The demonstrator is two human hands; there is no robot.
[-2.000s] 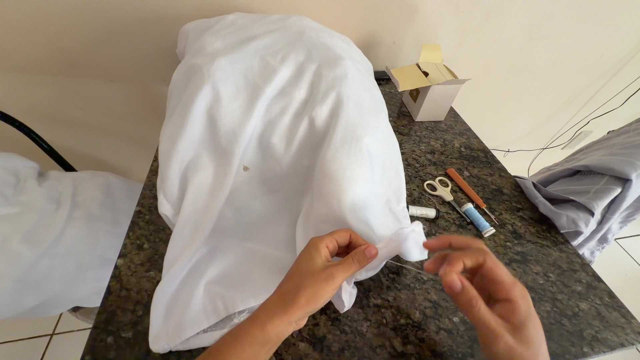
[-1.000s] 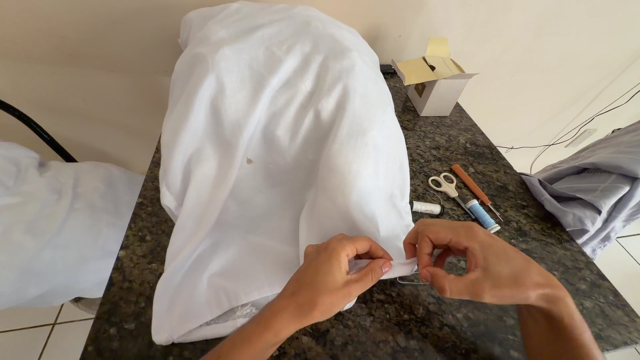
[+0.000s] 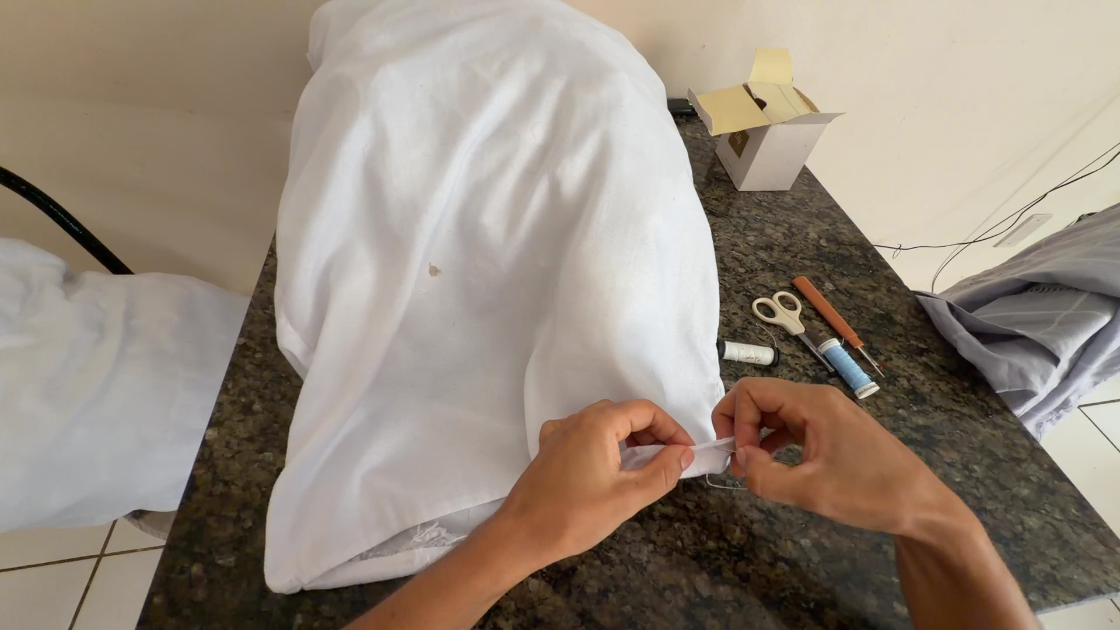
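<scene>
A large white fabric cover [image 3: 490, 262] with a small brownish spot lies over the granite counter, bulging as if filled. At its lower right corner my left hand [image 3: 604, 481] pinches the folded hem between thumb and fingers. Close beside it, my right hand [image 3: 814, 455] pinches at the end of the same hem; a thin line like a needle shows at its fingertips, though too small to be sure. A loop of pale thread [image 3: 724, 484] hangs below the fabric edge between the hands. Some crumpled translucent material shows inside the cover's opening.
Right of the cover on the granite counter [image 3: 875, 525] lie a white thread spool [image 3: 748, 353], scissors with cream handles [image 3: 779, 311], a light blue thread spool [image 3: 847, 367] and a seam ripper [image 3: 827, 311]. An opened carton [image 3: 770, 157] stands behind. Grey cloth [image 3: 1041, 315] hangs at the right, white cloth [image 3: 105, 394] at the left.
Two seconds ago my right hand was apart from the fabric corner, with thread stretched between; it has since come in to the hem. My left hand keeps its pinch on the fabric.
</scene>
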